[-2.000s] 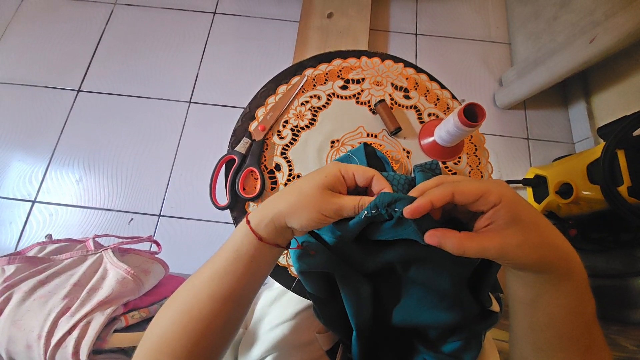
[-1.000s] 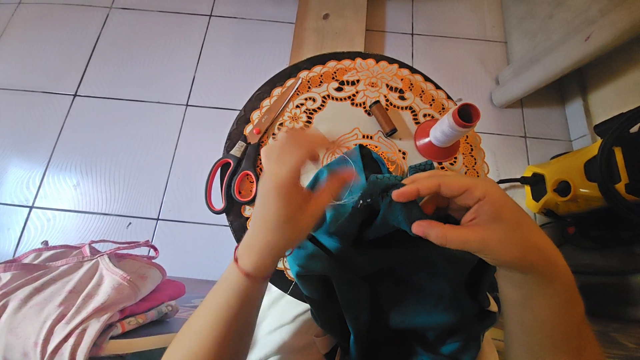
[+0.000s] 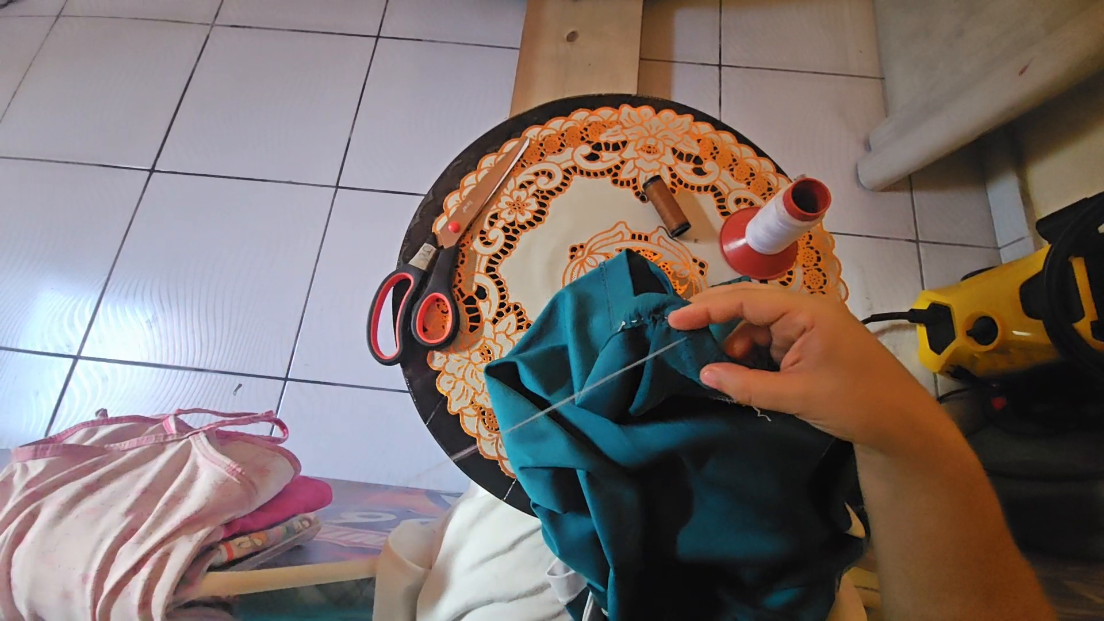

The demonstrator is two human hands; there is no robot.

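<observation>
My right hand (image 3: 789,354) pinches the edge of a dark teal cloth (image 3: 638,431), where small pale stitches show along a gathered seam. A white thread (image 3: 586,388) runs taut from near those fingertips toward the lower left. My left hand is out of the frame. Beyond the cloth, on the round table, lie a small spool of brown thread (image 3: 666,207) and scissors (image 3: 427,280) with black and red handles. A cone of white thread (image 3: 779,227) on a red holder stands at the right.
An orange and white openwork doily (image 3: 517,207) covers the round dark table (image 3: 420,379). Folded pink clothes (image 3: 147,509) lie at lower left. A yellow machine (image 3: 992,315) with a black cable is at the right. A wooden board (image 3: 578,52) extends behind the table.
My left hand has moved off the cloth and out of view; a long thread now stretches toward the lower left. My right hand has kept its hold on the cloth.
</observation>
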